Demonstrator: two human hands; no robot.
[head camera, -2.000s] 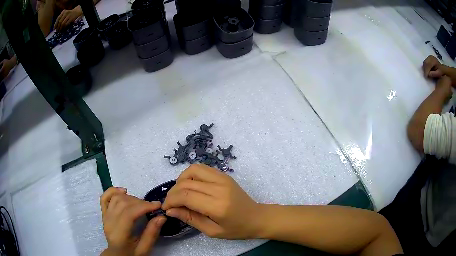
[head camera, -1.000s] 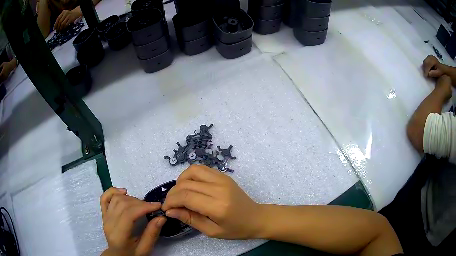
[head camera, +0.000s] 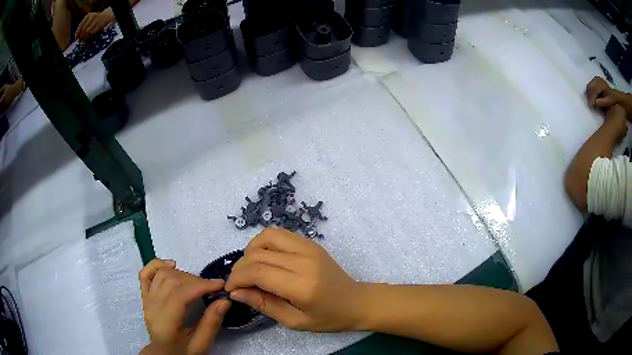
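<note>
A dark plastic housing (head camera: 221, 265) lies open side up on the white foam covering, close to me, partly hidden by both hands. My left hand (head camera: 181, 304) is at its left, with thumb and forefinger pinched over its inside. My right hand (head camera: 287, 281) reaches over it from the right, fingertips meeting those of my left hand. A small dark piece shows between the fingertips; its shape is mostly hidden. A loose pile of small armed fittings (head camera: 277, 201) lies just beyond my right hand, some with pale round spots.
Stacked housings (head camera: 208, 66) stand along the far side. A green metal upright (head camera: 114, 166) rises at left. Another person's forearm (head camera: 589, 159) rests at the right edge; other hands (head camera: 93, 26) show at far left. Black cables (head camera: 10, 322) lie at lower left.
</note>
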